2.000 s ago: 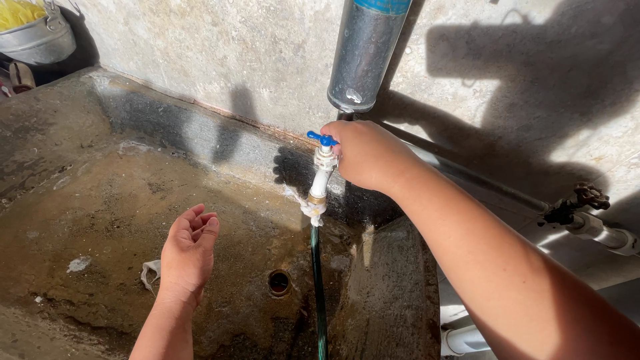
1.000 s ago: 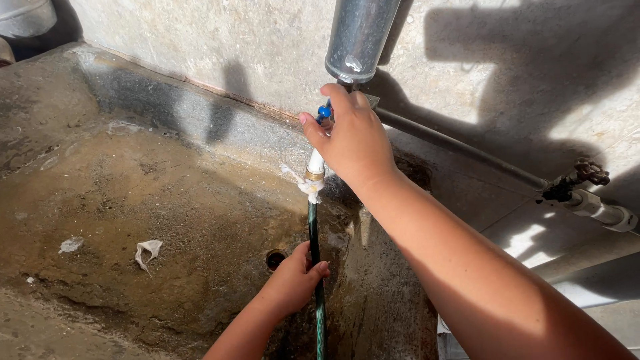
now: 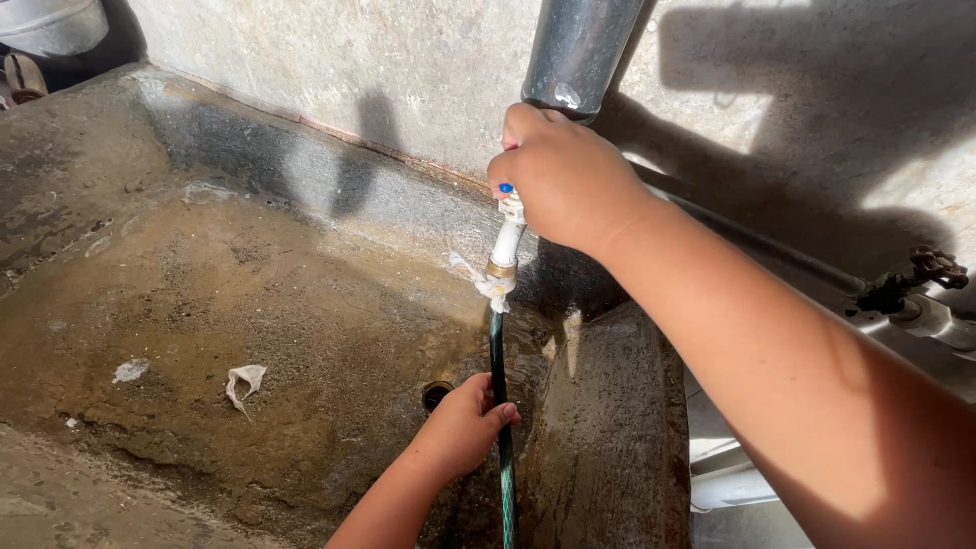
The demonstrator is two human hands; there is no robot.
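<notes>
My right hand (image 3: 564,175) is closed around the blue handle (image 3: 505,187) of a white plastic tap (image 3: 507,242); only a small blue tip shows between the fingers. A dark green hose (image 3: 498,358) hangs from the spout, where a brass-coloured ring and white wrapping (image 3: 494,286) surround the joint. Lower down, my left hand (image 3: 465,427) has its fingers behind the hose and its thumb in front. Both hands are over a worn concrete sink (image 3: 267,305); its round drain hole (image 3: 437,395) is just left of my left hand.
A white scrap (image 3: 245,385) lies on the sink floor. A thick grey pipe (image 3: 583,53) comes down the wall above my right hand. At the right, a gate valve (image 3: 934,268) sits on a pipe. A metal bucket (image 3: 53,27) stands at the top left.
My left hand, apart from the hose two seconds ago, is now around it. My right hand has stayed at the tap, its fingers folding over the blue handle.
</notes>
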